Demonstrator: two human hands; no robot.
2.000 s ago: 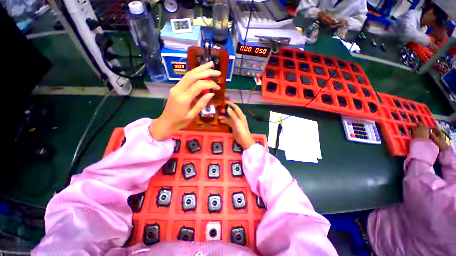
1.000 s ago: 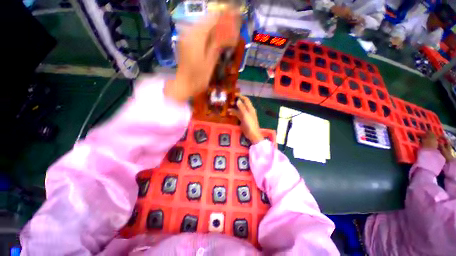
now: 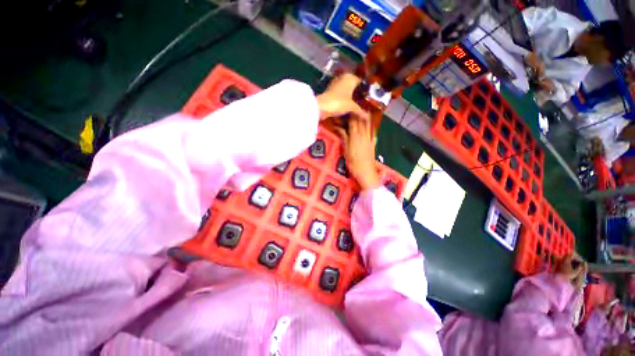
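The orange-brown test fixture (image 3: pixel 400 45) stands behind the red-orange parts tray (image 3: pixel 240 254), tilted in view. A small silvery nest (image 3: pixel 378 94) shows on its base. My left hand (image 3: pixel 340 97) is at the near left side of the fixture base, its fingertips partly hidden. My right hand (image 3: pixel 359 142) is just in front of the base, fingers bent toward the left hand. Whether either hand holds a unit cannot be seen. The tray holds several black device units (image 3: pixel 230 235) and one pale-faced unit (image 3: pixel 304 262).
A power supply (image 3: pixel 445 69) and a blue-framed meter (image 3: pixel 354 24) flank the fixture. Paper sheets (image 3: pixel 440 201), a calculator (image 3: pixel 502 224) and a further tray (image 3: pixel 487 142) lie to the right. Another person's pink sleeve (image 3: pixel 539 306) is at the lower right.
My left hand has come down from the raised top of the fixture to its base. My right hand has moved from the base's right side to its front. The whole view has turned.
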